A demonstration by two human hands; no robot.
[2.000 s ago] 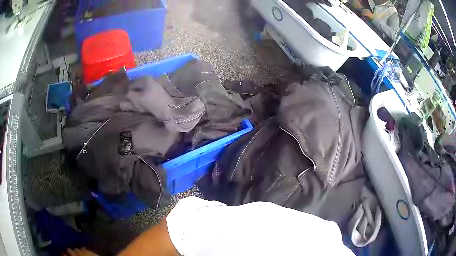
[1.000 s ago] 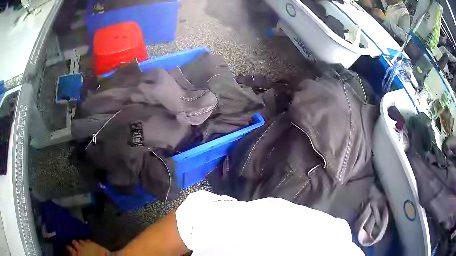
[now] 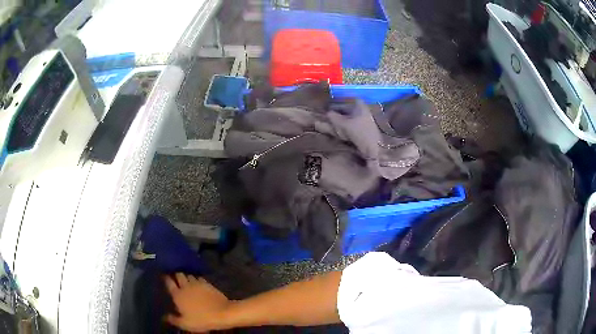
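My right hand (image 3: 196, 303) is at the lower left, below the table edge, over dark cloth (image 3: 140, 300). Its fingers are spread and nothing shows held in it; the fingertips are partly blurred. The white-sleeved arm comes in from the lower right. My left hand is out of the picture. Dark grey garments (image 3: 353, 153) are heaped in a blue crate (image 3: 392, 222) beyond the arm. One garment has a pale zip line and a small black printed patch (image 3: 313, 169).
The white machine table (image 3: 78, 241) fills the left, with a ruler strip along its edge, a flat black rectangle (image 3: 122, 119) and part of the machine (image 3: 46, 98). A red stool (image 3: 306, 55), another blue crate (image 3: 353, 36), a small blue tray (image 3: 227, 91), more garments (image 3: 536, 209) and white tubs (image 3: 532, 75) also show.
The view has swung left, so the crate and garments sit further right and more of the table and machine shows. My right hand has come further into the picture.
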